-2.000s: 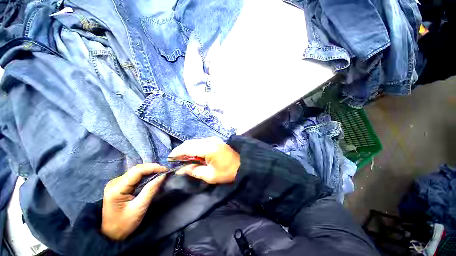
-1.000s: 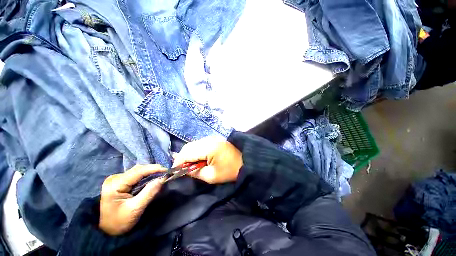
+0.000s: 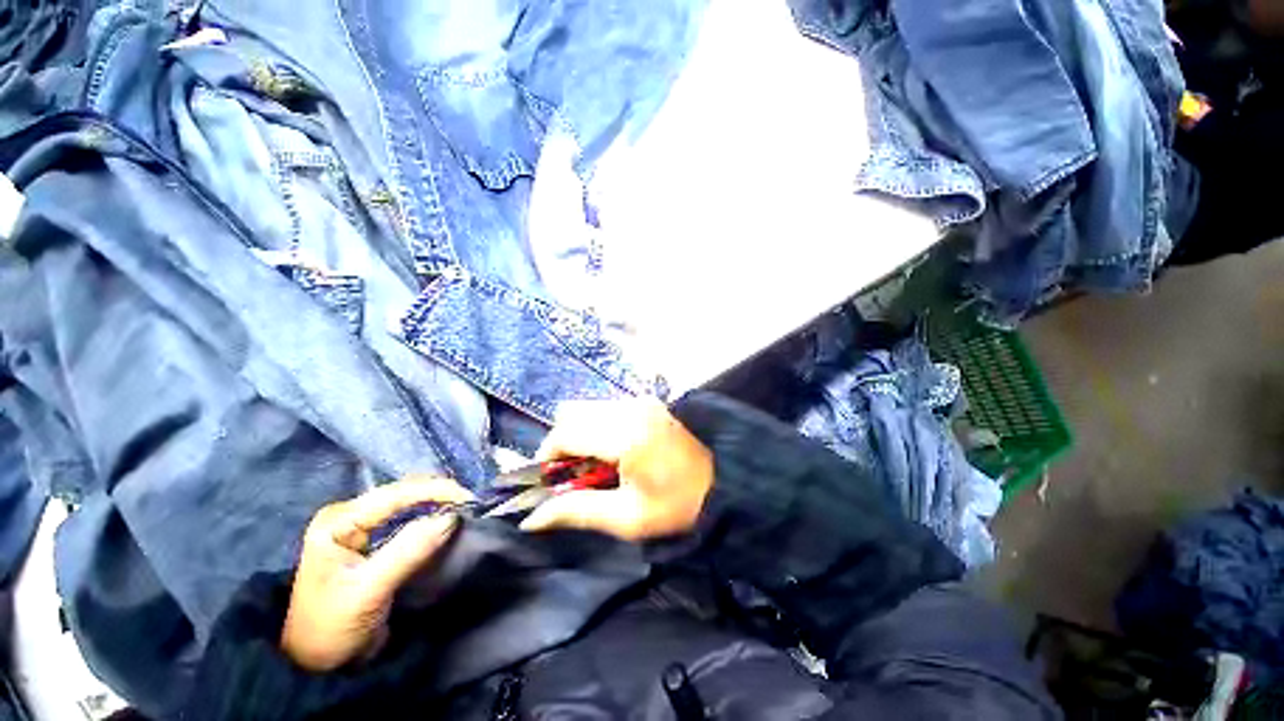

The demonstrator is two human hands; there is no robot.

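A dark blue denim garment lies over the table's near side and my lap. My left hand pinches its folded edge between thumb and fingers. My right hand holds red-gripped thread snips. The snips' blades are parted and point left at the pinched edge, close to my left fingertips. Any loose thread is too fine to make out.
Faded denim garments lie beyond my hands on the white table. More denim hangs over the table's right edge. A green perforated crate with denim against it stands below. A dark denim heap is on the floor.
The snips' blades are spread wider than before. My right hand has shifted slightly right. A stitched patch of the garment now shows at the upper left of the cloth.
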